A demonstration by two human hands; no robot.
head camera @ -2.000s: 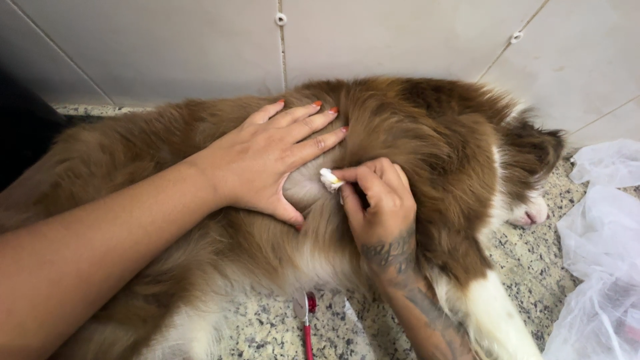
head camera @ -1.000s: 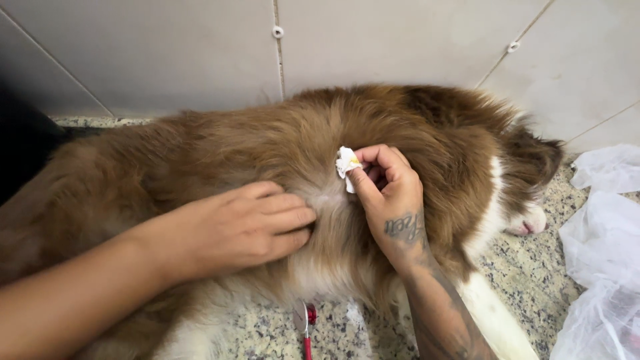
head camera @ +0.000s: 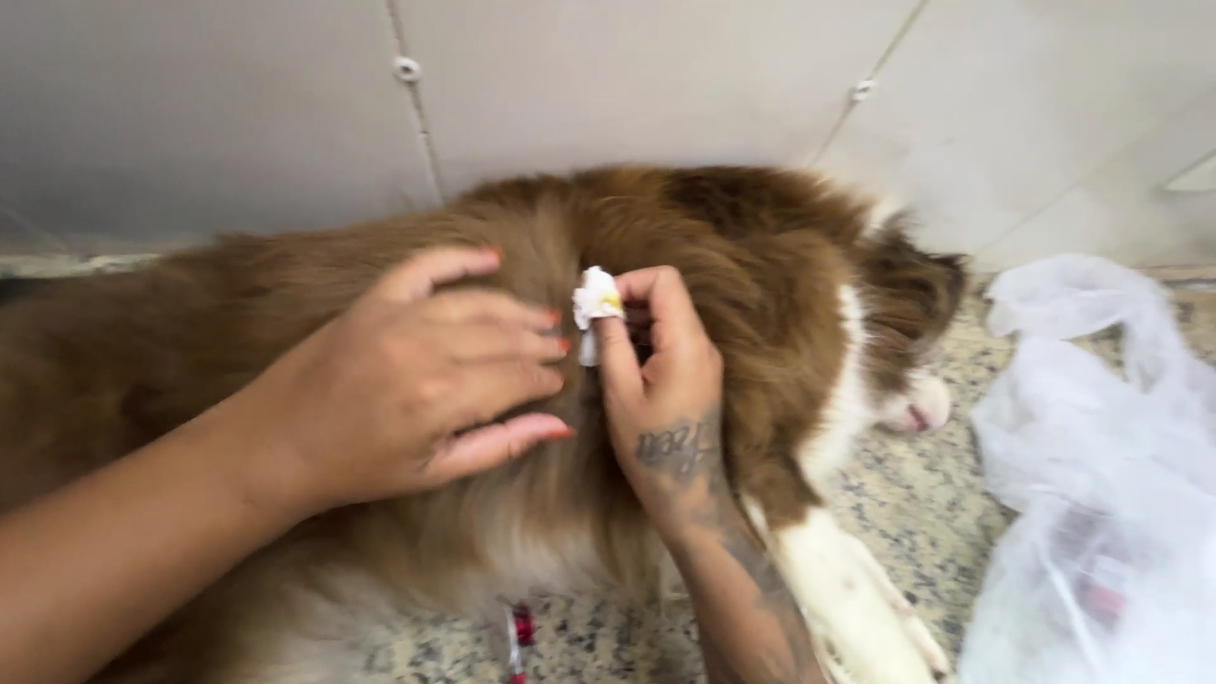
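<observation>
A brown and white long-haired dog (head camera: 722, 237) lies on its side, its head at the right and a white foreleg stretched toward the bottom. My left hand (head camera: 427, 370) rests over the fur of its flank, fingers apart and holding nothing. Just to the right, my right hand (head camera: 655, 351) pinches a small crumpled white wad (head camera: 597, 296), gauze or cotton, with a yellow-brown stain on it. The wad is at the fur, close to the left fingertips. The skin beneath is hidden by fur and hands.
A pale tiled wall (head camera: 617, 85) runs behind the dog's back. On the speckled stone surface (head camera: 902, 494) lie a white translucent plastic bag (head camera: 1064, 456) at the right, with something reddish inside, and a partly seen red and clear object (head camera: 520, 627) below the belly.
The left hand was spread on the flank with bare skin showing, then had its fingers drawn together; now they are spread again. The right hand has kept the white wad. The view has shifted closer.
</observation>
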